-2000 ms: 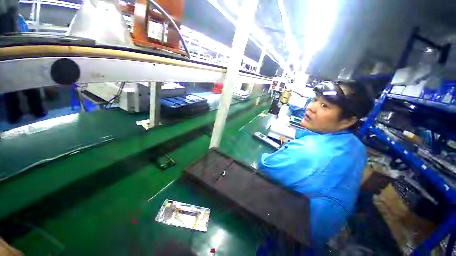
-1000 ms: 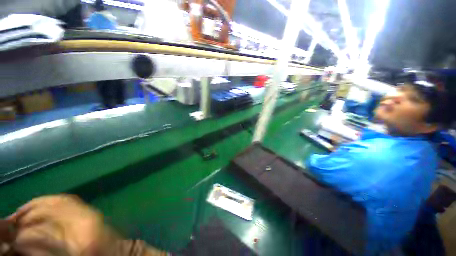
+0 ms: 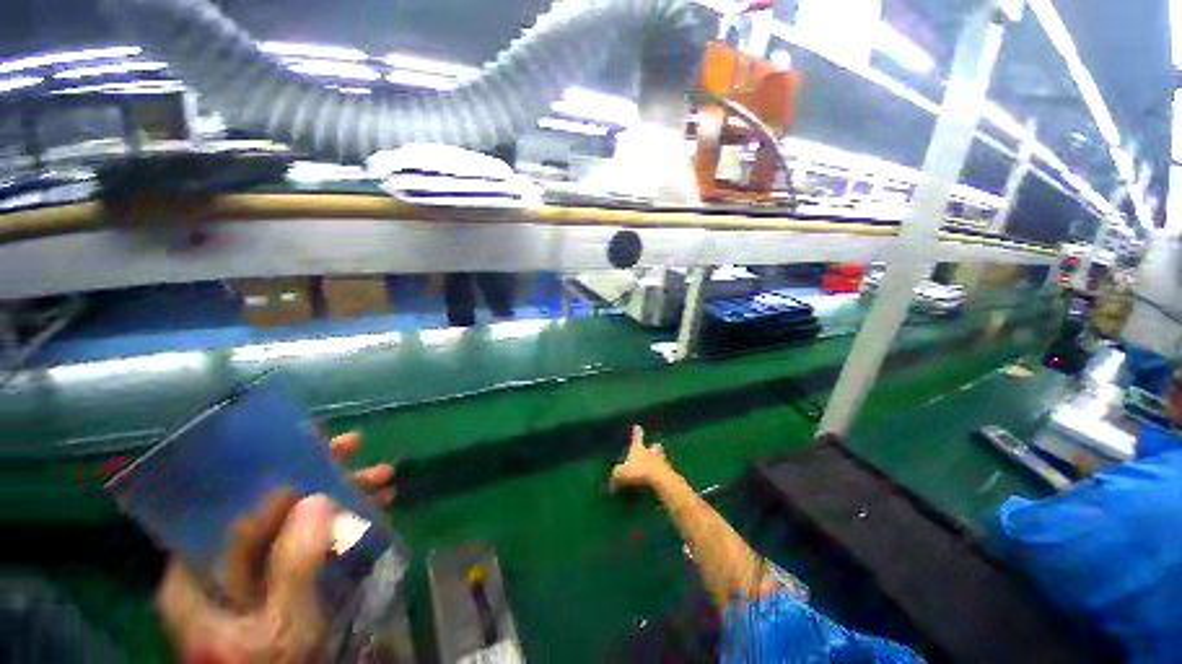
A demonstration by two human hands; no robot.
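My left hand (image 3: 253, 590), at the lower left, grips a phone-sized panel with a grey-blue glossy face, likely a display module (image 3: 214, 461). The panel is tilted above the bench; fingertips show past its right edge. My right hand (image 3: 638, 464) is stretched over the green bench (image 3: 557, 519), fingers apart, with nothing visible in it. Whether it touches the bench is unclear. A silver pile (image 3: 454, 603) with a dark strip and orange tip lies between the hands. Another silver surface beside it is partly hidden by the panel.
A black tray or foam pad (image 3: 894, 545) lies to the right, beside a person in blue (image 3: 1102, 551). A white post (image 3: 901, 285) rises behind it. A raised pale shelf (image 3: 519, 247) crosses the back, above dark stacked trays (image 3: 758, 320). A ribbed duct (image 3: 389, 117) hangs above.
The view has swung left. My left hand and the panel are now in view. My right arm now reaches over the bench; the silver rectangle on the bench no longer shows.
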